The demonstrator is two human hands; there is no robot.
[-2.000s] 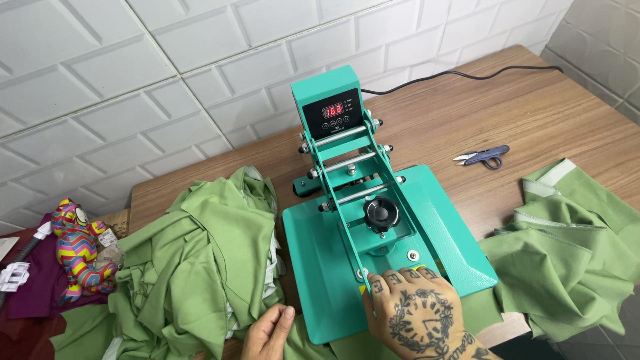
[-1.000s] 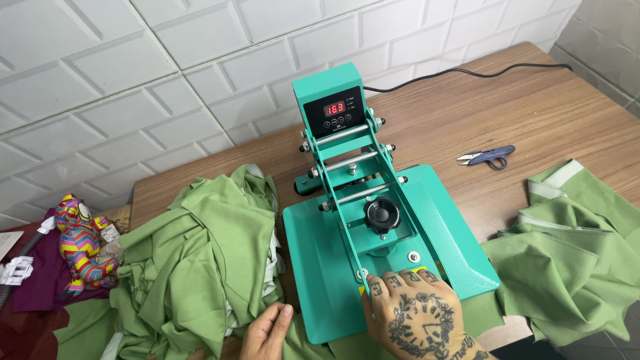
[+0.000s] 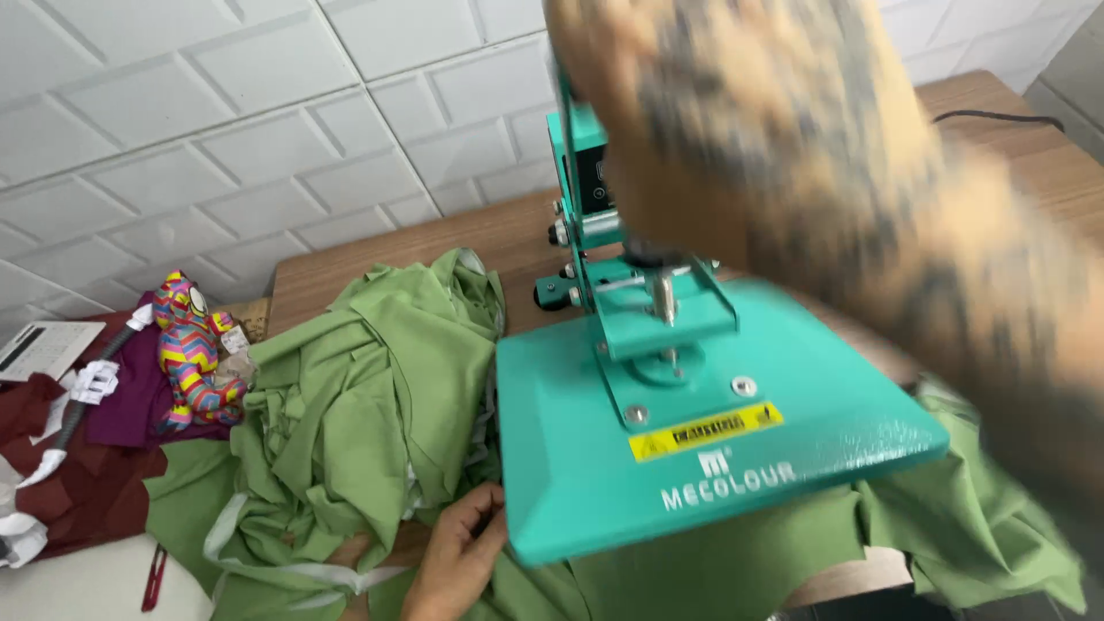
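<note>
A teal heat press (image 3: 604,431) stands on the wooden table, its upper plate raised and tilted over green fabric (image 3: 716,552). Blurred by motion, my tattooed right hand (image 3: 655,112) is at the top of the press's lever; its fingers and the handle grip are hidden, so its hold cannot be told. Near the front left corner of the plate, my left hand (image 3: 461,552) rests by the green fabric with thumb and fingers bent; whether it pinches the cloth cannot be told. A heap of green fabric (image 3: 379,371) lies left of the press.
At the left are a colourful patterned figurine (image 3: 194,354), purple cloth (image 3: 116,414), dark red cloth (image 3: 112,492), a flexible grey stand arm with white parts (image 3: 95,382) and a small red tool (image 3: 154,578). More green fabric (image 3: 975,509) hangs at right. A black cable (image 3: 992,115) crosses the table behind.
My right hand has moved from low in front of the press up and back with the lever. The press's upper plate has risen. My left hand stays near the front left corner.
</note>
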